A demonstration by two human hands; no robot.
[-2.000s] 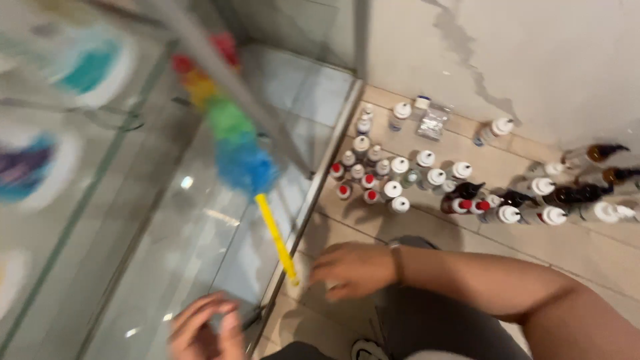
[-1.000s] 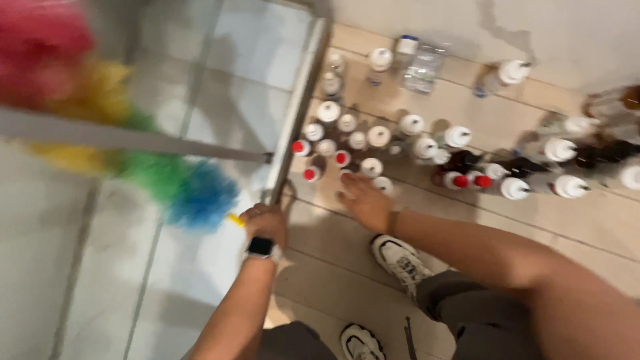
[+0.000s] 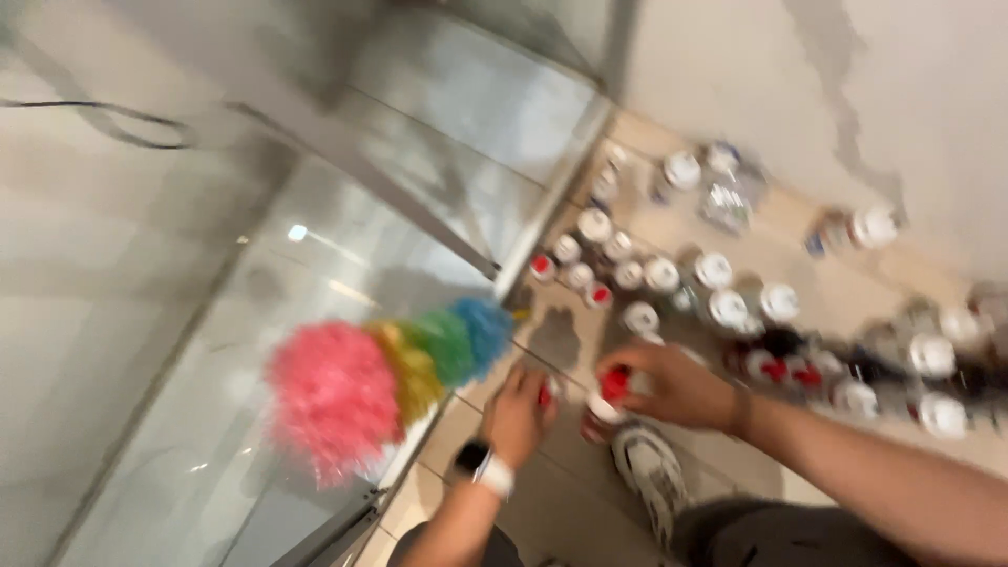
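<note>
My left hand (image 3: 520, 416), with a watch on its wrist, is closed around a small red-and-white-capped bottle (image 3: 549, 391) low over the tiled floor. To its right my right hand (image 3: 665, 386) grips a red-capped bottle (image 3: 615, 383); a white cap shows just below its fingers. A rainbow feather duster (image 3: 394, 370) lies left of my left hand, its pink end over the glass cabinet and its blue end at the cabinet's edge. Small bottles with white and red caps (image 3: 594, 225) stand in a group beyond my hands. Blur hides fine detail.
The glass cabinet's metal frame (image 3: 551, 201) runs diagonally beside the bottles. A clear plastic pack (image 3: 728, 201) and more bottles (image 3: 874, 227) are near the wall. Further bottles, some dark, stand at right (image 3: 933, 356). A shoe (image 3: 650, 468) is just below my right hand.
My left hand has left the cabinet edge and the duster's yellow handle and now holds a bottle. My right hand has drawn back from the group with a red-capped bottle. The duster's position has shifted.
</note>
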